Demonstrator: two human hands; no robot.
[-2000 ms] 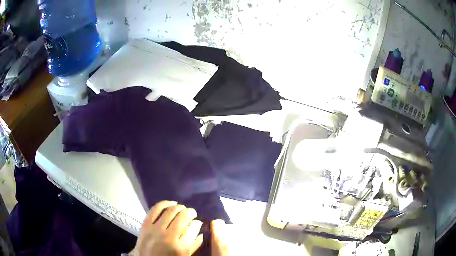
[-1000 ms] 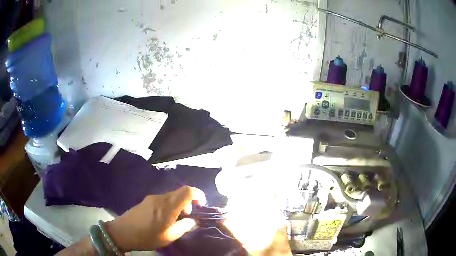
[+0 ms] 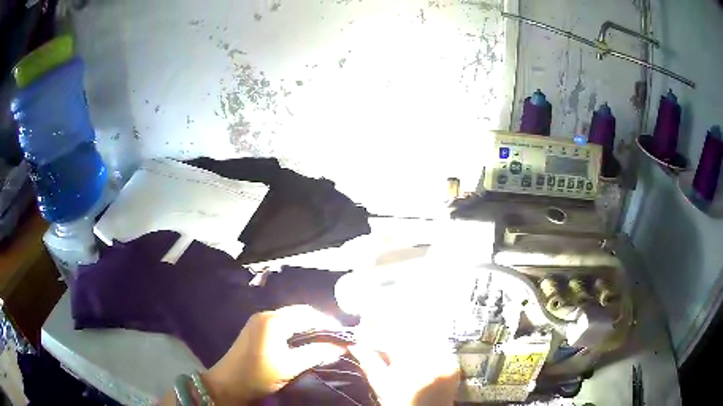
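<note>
My left hand (image 3: 265, 349), with a bangle on the wrist, grips a dark purple fabric piece (image 3: 329, 384) at the bottom centre. My right hand (image 3: 416, 377) is beside it in strong glare, its fingertips at the fabric's edge; its grip is washed out. Pale thread lines show on the piece. The overlock machine (image 3: 563, 254) stands to the right; its needle area is lost in glare. A long dark purple panel (image 3: 158, 293) lies on the table at left, with a smaller dark purple stack (image 3: 305, 287) beside it.
Black cut pieces (image 3: 305, 210) lie at the back under a white sheet (image 3: 186, 202). A blue water bottle (image 3: 59, 151) stands at far left. A control panel (image 3: 547, 166), purple thread cones (image 3: 668, 127) and a thread stand (image 3: 606, 49) are at right. Dark snips or tweezers (image 3: 636, 384) lie at lower right.
Since two seconds ago, the view has shifted towards the machine and both hands have come near it. In the last second, my left hand has moved slightly lower and closer to the right hand.
</note>
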